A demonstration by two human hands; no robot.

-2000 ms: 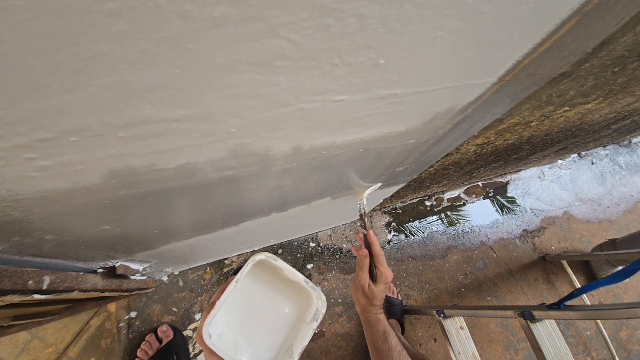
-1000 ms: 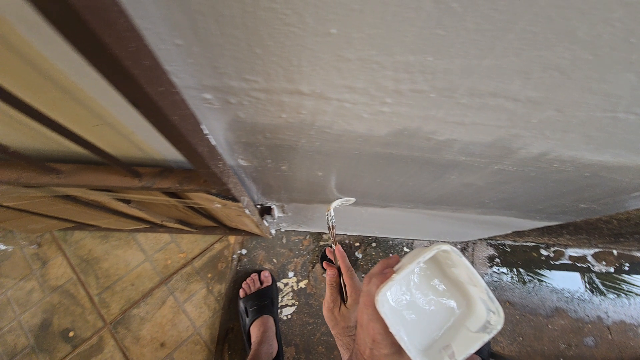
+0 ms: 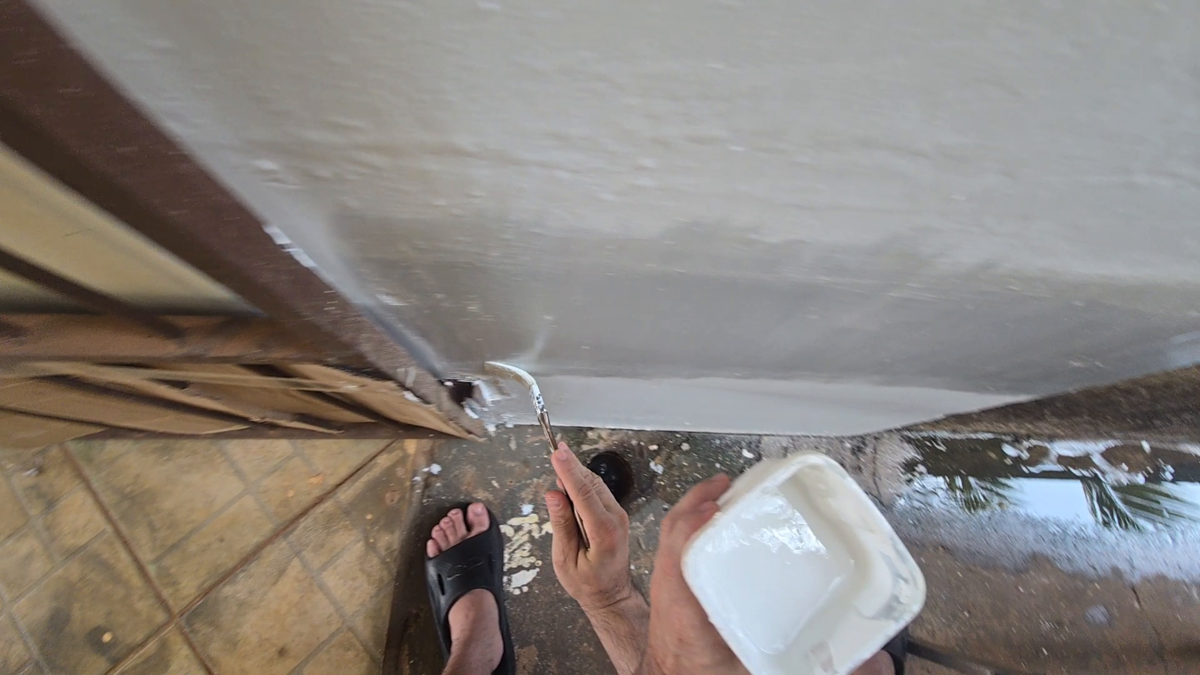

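Observation:
My left hand [image 3: 682, 586] grips the side of a square white plastic tub [image 3: 891, 614] that holds white paint [image 3: 769, 562]. Left of the tub, my right hand [image 3: 589, 534] holds a thin paintbrush [image 3: 546, 424] between thumb and fingers. Its white-coated bristles curve to the left against the lower part of the grey wall [image 3: 750, 187], near the wall's left end. A paler painted band [image 3: 712, 403] runs along the wall's foot. My right forearm passes partly behind my left hand.
A brown frame [image 3: 169, 178] with wooden slats stands at left, over floor tiles [image 3: 234, 562]. My sandalled foot [image 3: 469, 581] is on the paint-spotted ground near a dark round object [image 3: 611, 473]. A puddle [image 3: 1059, 487] lies at right.
The view has swung left along the wall, and the ladder has left it. The brush is now near the wall's left end, beside the brown frame. The tub has passed from left to right of my right hand.

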